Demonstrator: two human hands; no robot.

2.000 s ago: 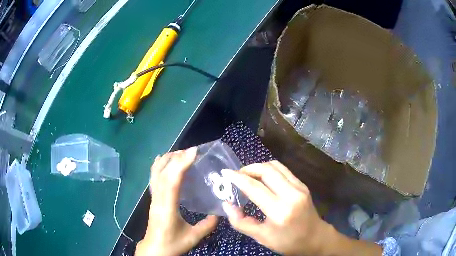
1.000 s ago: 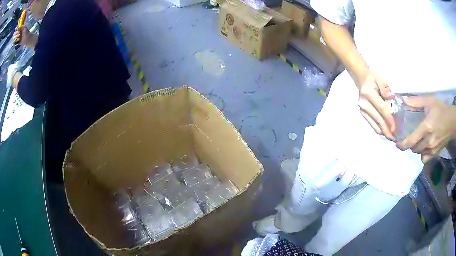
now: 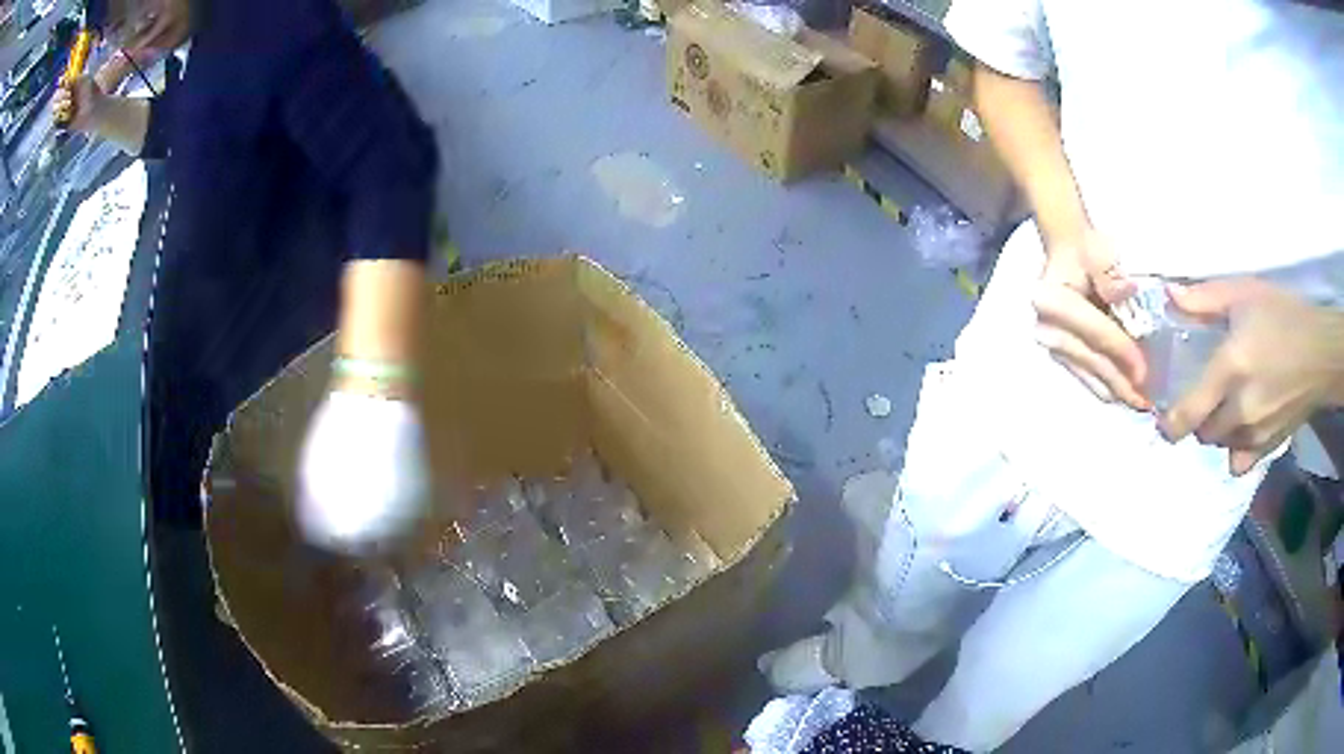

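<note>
Neither of my hands is in view. A large open cardboard carton (image 3: pixel 671 376) lies nearest in front of me. Several clear plastic boxes (image 3: pixel 516 589) lie side by side at its bottom. Another person's white-gloved hand (image 3: pixel 364 471), blurred, reaches over the left part of the carton and hides some of its inside. I cannot tell if that hand holds anything. A pale cuff (image 3: pixel 796 722) and dark patterned cloth show at the bottom edge.
A green bench (image 3: pixel 74 501) runs along the left, with an orange-yellow screwdriver tip (image 3: pixel 83 740) and white paper (image 3: pixel 86 280). A person in dark clothes (image 3: pixel 280 177) leans there. A person in white (image 3: pixel 1179 162) holds a clear box (image 3: pixel 1179 361). Cartons (image 3: pixel 767 96) stand behind.
My hands, which held a clear box with a white fitting, have left the view as it turned to the carton. The dark-clothed person's gloved hand has moved over the carton.
</note>
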